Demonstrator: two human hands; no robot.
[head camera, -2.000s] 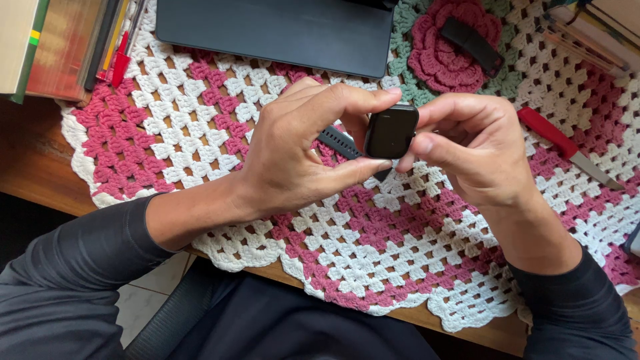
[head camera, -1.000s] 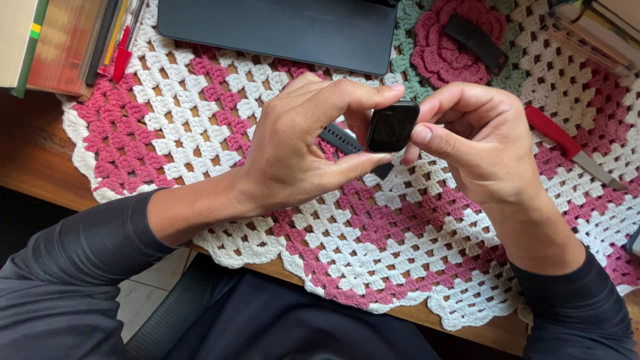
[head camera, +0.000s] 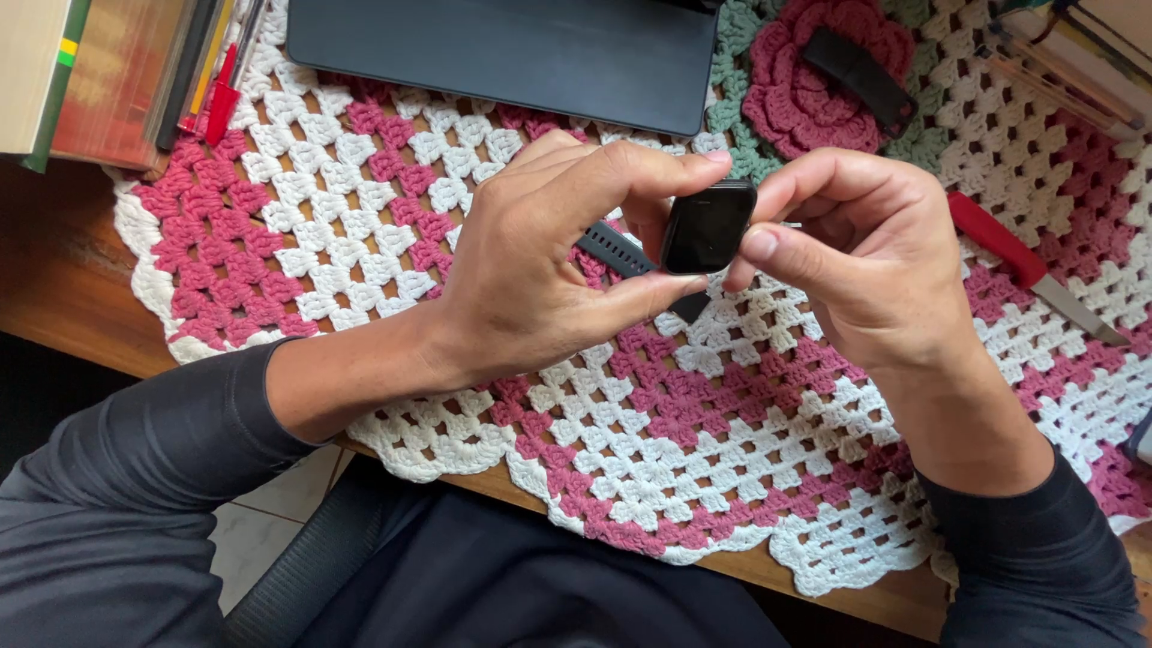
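A black smartwatch case (head camera: 709, 229) with a dark screen is gripped at its top and bottom edges between the thumb and fingers of my left hand (head camera: 549, 243). My right hand (head camera: 855, 252) pinches at the case's right side, thumb and index finger against its edge; whether a small part sits between them cannot be told. Under the hands, a black perforated watch strap (head camera: 615, 249) lies on the pink and white crocheted tablecloth (head camera: 666, 387). Another black strap piece (head camera: 859, 79) rests on the pink crocheted flower at the upper right.
A knife with a red handle (head camera: 997, 238) lies right of my right hand, its blade toward the lower right. A dark flat device (head camera: 504, 58) is at the top. Books (head camera: 117, 81) and a red pen (head camera: 222, 99) are at upper left, with more books (head camera: 1098, 54) at upper right.
The watch case has tilted slightly in my left hand since the earliest frame. My right fingers stay at its right side, with a small shift of the thumb.
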